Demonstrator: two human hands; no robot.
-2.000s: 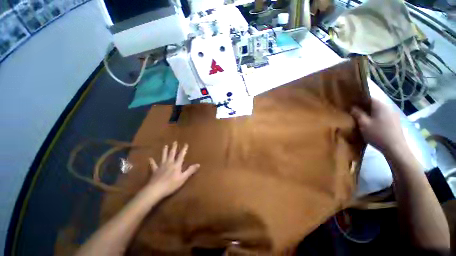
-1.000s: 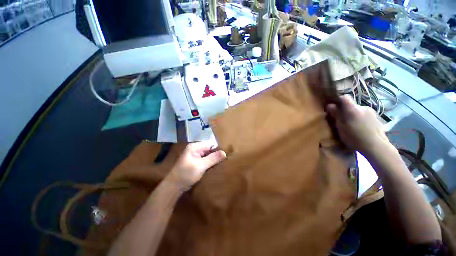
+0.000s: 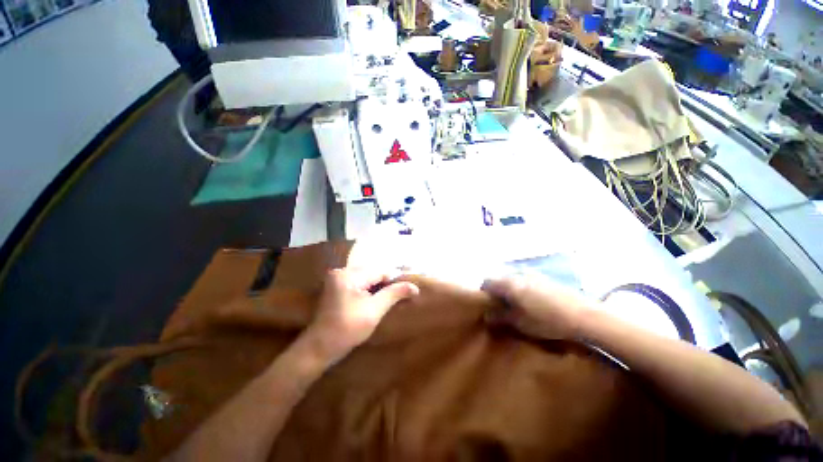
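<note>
A large brown cloth panel (image 3: 379, 379) fills the lower picture, its upper edge just in front of the sewing head. My left hand (image 3: 347, 311) pinches that edge between thumb and fingers. My right hand (image 3: 532, 307) grips the edge farther right, fingertips partly hidden. A black tab (image 3: 264, 271) lies on the panel's upper left. Brown straps (image 3: 90, 388) loop out at the left beside a small shiny spot (image 3: 157, 400). The white sewing head (image 3: 393, 158) with a red three-diamond logo stands beyond my hands, its lower parts washed out by glare.
A monitor (image 3: 280, 81) stands at upper left, above green cloth (image 3: 239, 162). A small slim tool (image 3: 487, 216) and a dark flat piece (image 3: 512, 220) lie on the white table (image 3: 559, 217). A beige heap with cords (image 3: 623, 117) is at upper right. Brown loops (image 3: 650, 302) lie right.
The panel's raised right part has come down toward me, uncovering the white table. My right hand has moved left and lower, closer to my left hand. My left hand, earlier flat on the panel, now pinches its edge.
</note>
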